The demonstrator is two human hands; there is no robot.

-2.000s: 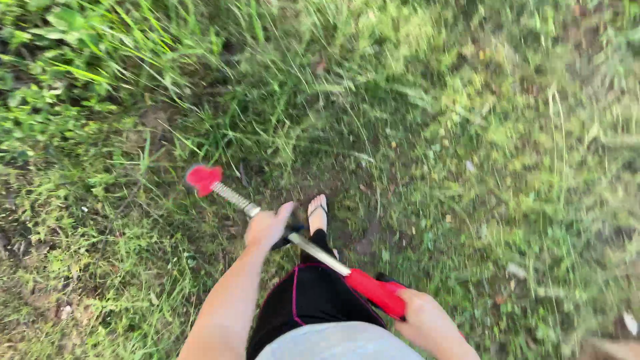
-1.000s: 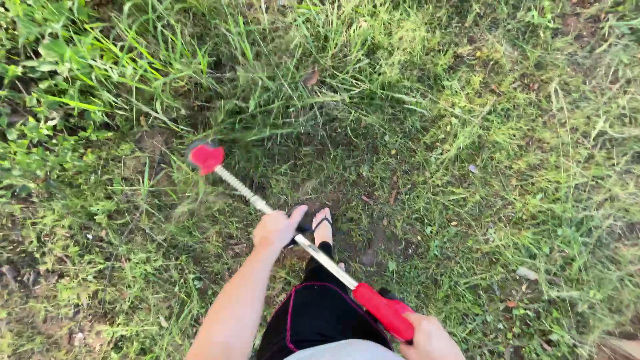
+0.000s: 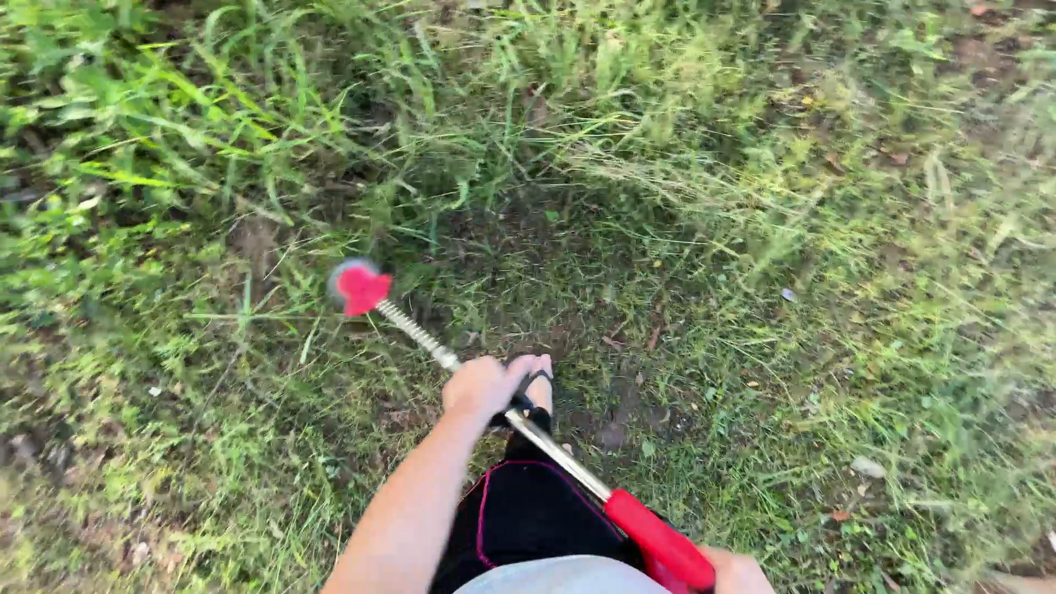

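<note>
A string trimmer with a metal shaft [image 3: 569, 462] runs diagonally across the front of my body. My left hand [image 3: 481, 388] grips it around the black front handle, partway along the shaft. At the bottom edge, my right hand [image 3: 734, 573] is closed on the rear end of the red grip housing [image 3: 660, 536]; its fingers are mostly hidden. The red trimmer head guard [image 3: 363, 287] hangs over the grass to the left, with a blurred grey disc shape at its outer edge.
Taller grass [image 3: 239, 107] grows at the upper left. Short, patchy grass [image 3: 825, 396] and bare soil [image 3: 615, 425] lie ahead and to the right. My foot in a black flip-flop [image 3: 540, 388] stands just beyond my left hand. A pale leaf-like piece [image 3: 868, 467] lies at the right.
Both hands keep their hold on the trimmer. Its head has moved slightly to the right in view, and lower relative to the tall grass; the view itself has shifted a little.
</note>
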